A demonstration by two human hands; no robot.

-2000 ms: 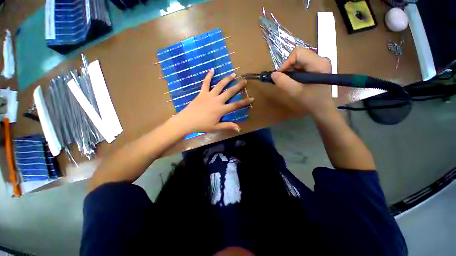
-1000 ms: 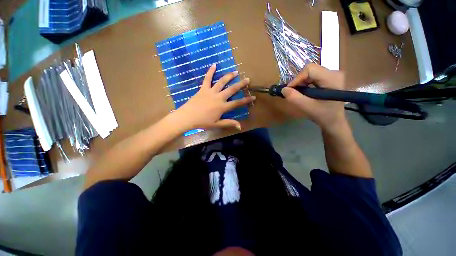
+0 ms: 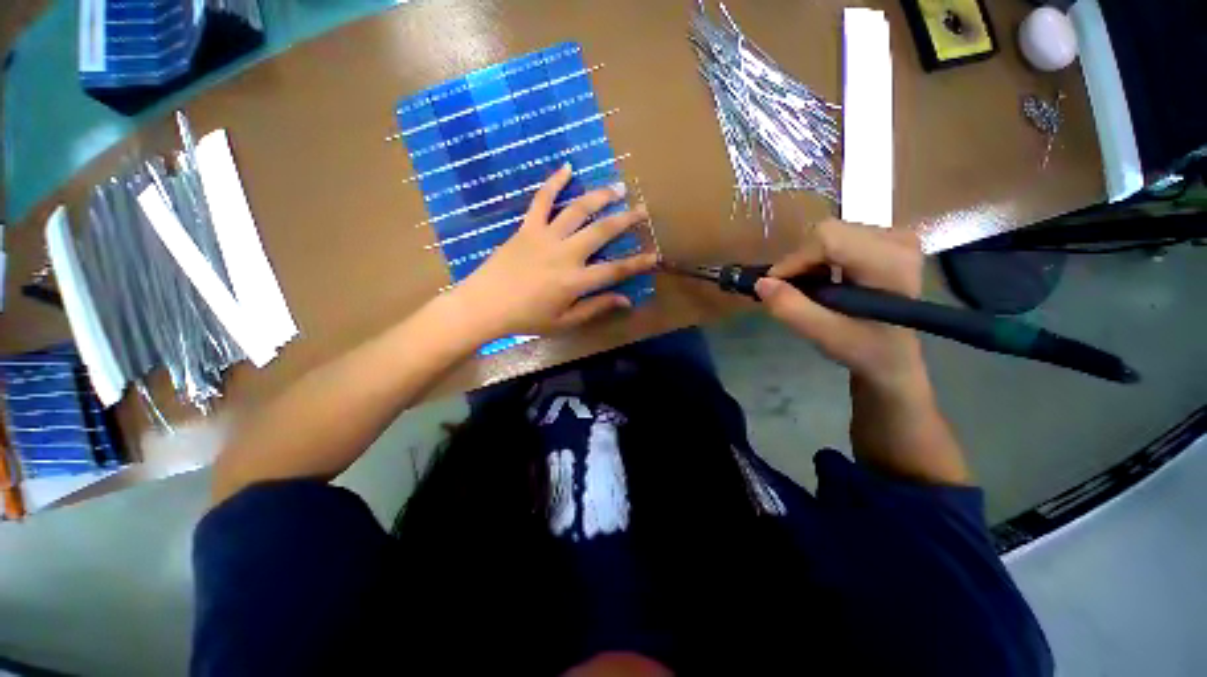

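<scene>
A blue solar cell (image 3: 490,139) with pale parallel lines lies on the brown bench, and thin ribbon ends project past its left and right edges. My left hand (image 3: 549,258) lies flat on the cell's lower right part with fingers spread, holding nothing and hiding part of it. My right hand (image 3: 847,284) holds a dark soldering iron (image 3: 913,314) like a pen. The iron's tip is at the cell's lower right edge, beside my left fingers. A thin ribbon runs along that right edge; exact contact is too small to tell.
Long silver ribbons (image 3: 152,271) lie at left with white strips (image 3: 245,238). Shorter ribbons (image 3: 768,113) and a white strip (image 3: 867,119) lie at right. A yellow sponge (image 3: 953,24) sits upper right. Cell stacks stand upper left (image 3: 166,40) and far left (image 3: 53,417).
My right hand and the iron have moved down along the cell's right edge, and the iron's handle now slopes down to the right. My left hand stays on the cell. The view has shifted slightly.
</scene>
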